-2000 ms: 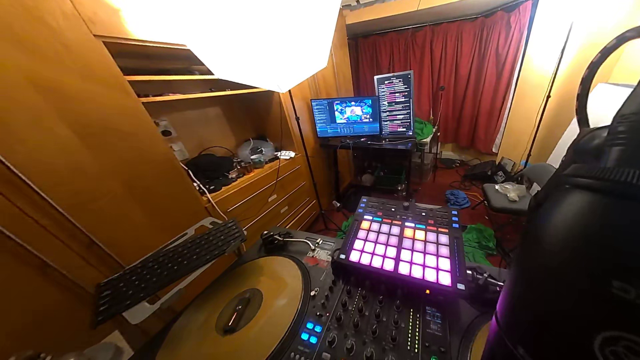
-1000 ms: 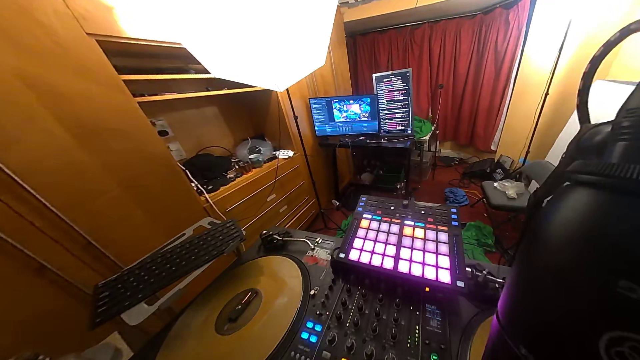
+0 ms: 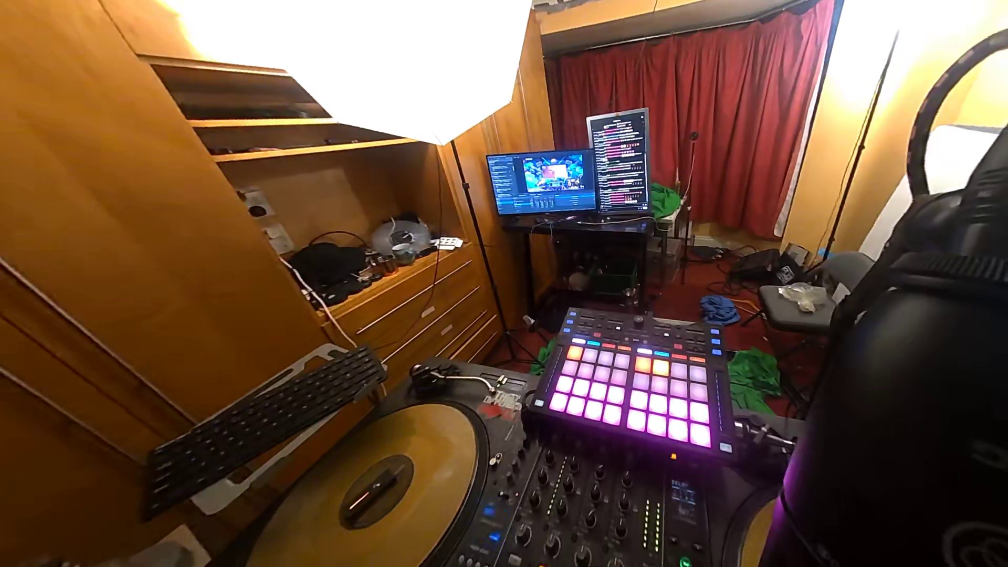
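Neither my left hand nor my right hand shows in the head view. A turntable with a yellow-brown record (image 3: 429, 465) lies at the lower left, its tonearm (image 3: 465, 379) at the upper edge. Right of it is a black DJ mixer (image 3: 579, 504) with knobs and lit level meters. Behind the mixer stands a pad controller (image 3: 634, 382), its pads glowing pink, white and orange. A black keyboard (image 3: 264, 425) rests tilted on a pale stand at the left. Part of a second record (image 3: 756, 531) shows at the lower right, mostly hidden by a large black object (image 3: 906, 394).
A lit softbox (image 3: 402, 63) hangs above, its stand beside wooden drawers (image 3: 429, 315). Two monitors (image 3: 543, 183) stand on a black desk (image 3: 583, 227) before red curtains (image 3: 677, 118). A chair (image 3: 795, 309), green cloth (image 3: 752, 378), blue cloth (image 3: 718, 309) and cables are at the right.
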